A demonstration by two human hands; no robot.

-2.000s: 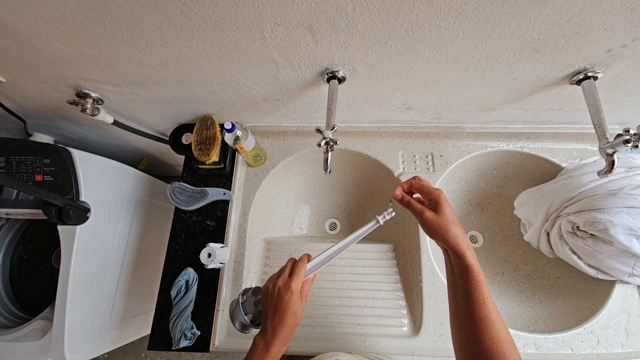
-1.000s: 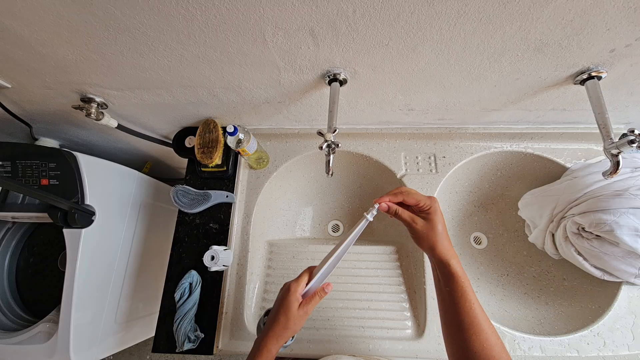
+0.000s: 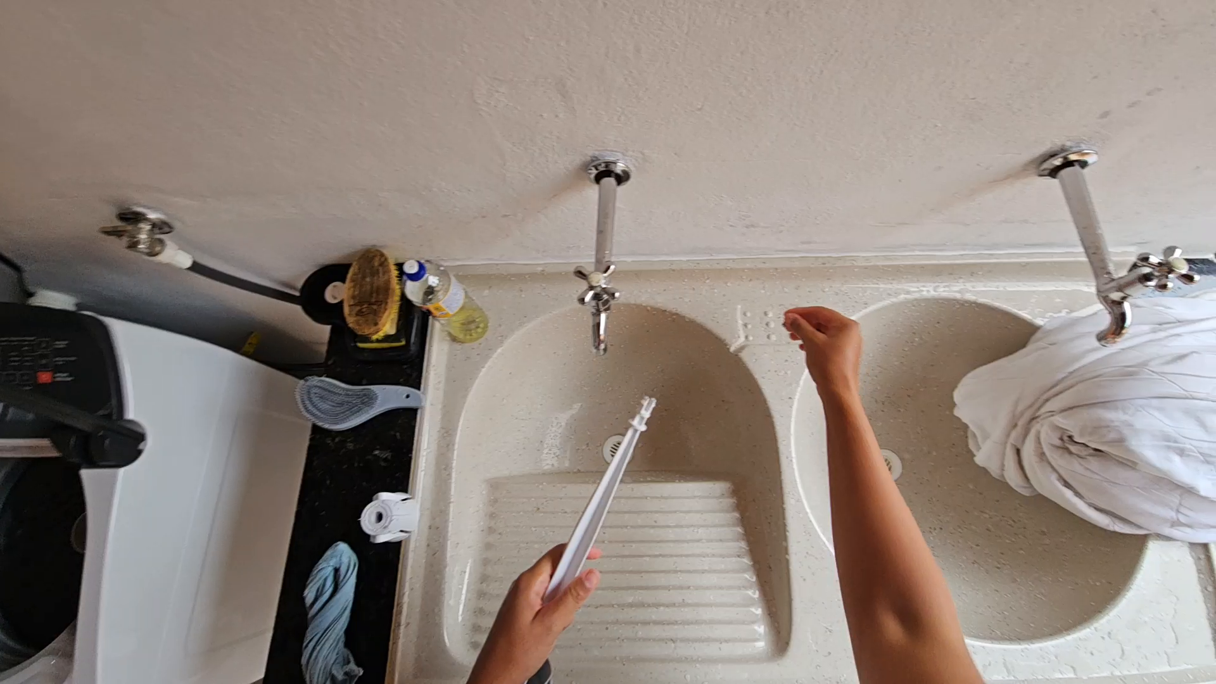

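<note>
My left hand (image 3: 548, 600) grips a long, tapering white plastic part (image 3: 600, 501) by its lower end, above the ribbed washboard of the left laundry sink basin (image 3: 665, 532). The part's narrow notched tip points up and to the right, over the drain. My right hand (image 3: 825, 344) is raised over the rim between the two basins, apart from the white part. Its thumb and fingertips are pinched together; whether something small is between them cannot be seen.
Chrome taps (image 3: 602, 285) jut from the wall. White fabric (image 3: 1111, 418) lies bundled over the right basin (image 3: 997, 570). On the black ledge are a scrub brush (image 3: 371, 293), a bottle (image 3: 446, 302), a hairbrush (image 3: 353, 403), a white plastic fitting (image 3: 389, 517) and a blue cloth (image 3: 330, 608). The washing machine (image 3: 190, 494) stands left.
My right hand has left the tip of the white part and moved up and to the right. The left hand still holds the part, which now stands more upright.
</note>
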